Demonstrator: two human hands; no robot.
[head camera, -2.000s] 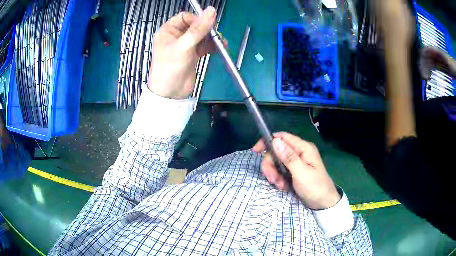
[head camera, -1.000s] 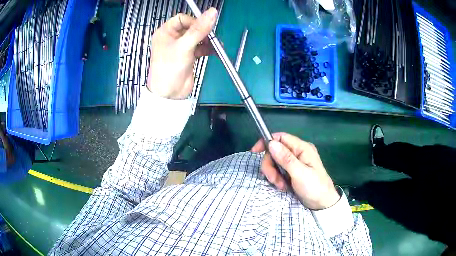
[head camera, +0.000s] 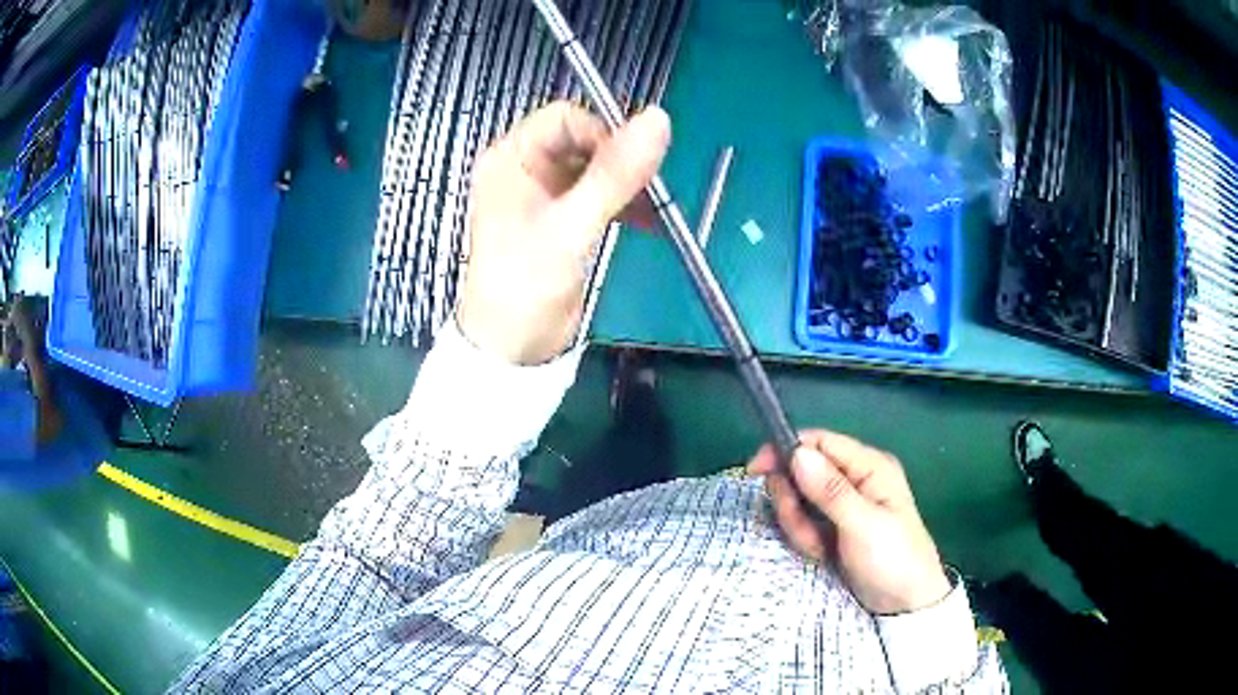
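A long silver telescopic tube assembly (head camera: 706, 283) with darker joint bands slants from the top centre down to the right, in front of my body. My left hand (head camera: 550, 224) is shut on its upper part, thumb and fingers pinching it over the bench. My right hand (head camera: 855, 519) is shut around its lower end, which is hidden in the palm. The tube's upper end reaches the frame's top edge.
A row of tubes (head camera: 432, 177) lies left of centre, a blue tote (head camera: 224, 272) further left. A short tube (head camera: 716, 197), small parts bin (head camera: 811, 278), plastic bag (head camera: 912, 82) and black tray (head camera: 1134, 356) lie rightward. A person's leg (head camera: 1086, 523) stands lower right.
The view has shifted, so bench and hands sit lower in the picture. The tube now shows more length above my left hand. The other person's arm over the right trays has gone.
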